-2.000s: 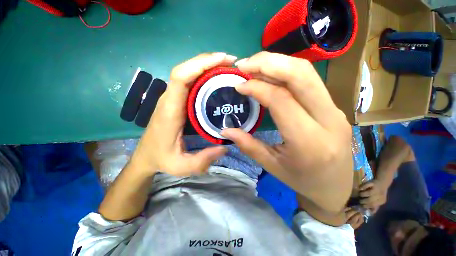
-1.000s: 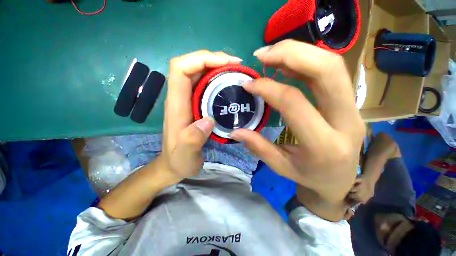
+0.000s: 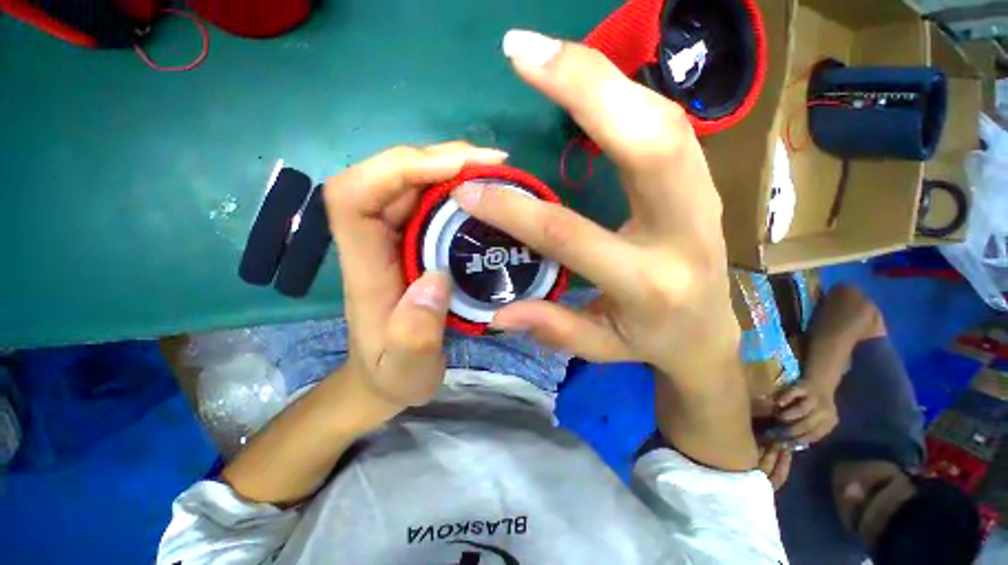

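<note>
A red fabric-covered speaker body point(image 3: 416, 237) stands end-up towards me at the bench's front edge. A round end cap point(image 3: 492, 259) with a black centre, white logo and pale ring sits in its open end. My left hand point(image 3: 387, 276) wraps the body's left side, its thumb on the cap's ring. My right hand point(image 3: 647, 232) has one fingertip on the ring's upper left and the thumb at its lower edge; its index finger is raised off. Whether the cap is fully seated cannot be told.
Two black pads point(image 3: 289, 234) lie left on the green bench point(image 3: 111, 265). An open red speaker point(image 3: 707, 66) lies at upper right, beside a carton point(image 3: 873, 226) holding a dark blue speaker point(image 3: 879, 110). Other red speakers point(image 3: 249, 13) are at upper left. A person point(image 3: 862, 419) is at lower right.
My left thumb has moved onto the cap's ring. My right index finger has lifted up and away, while the middle finger has moved left across the ring. The view has shifted slightly.
</note>
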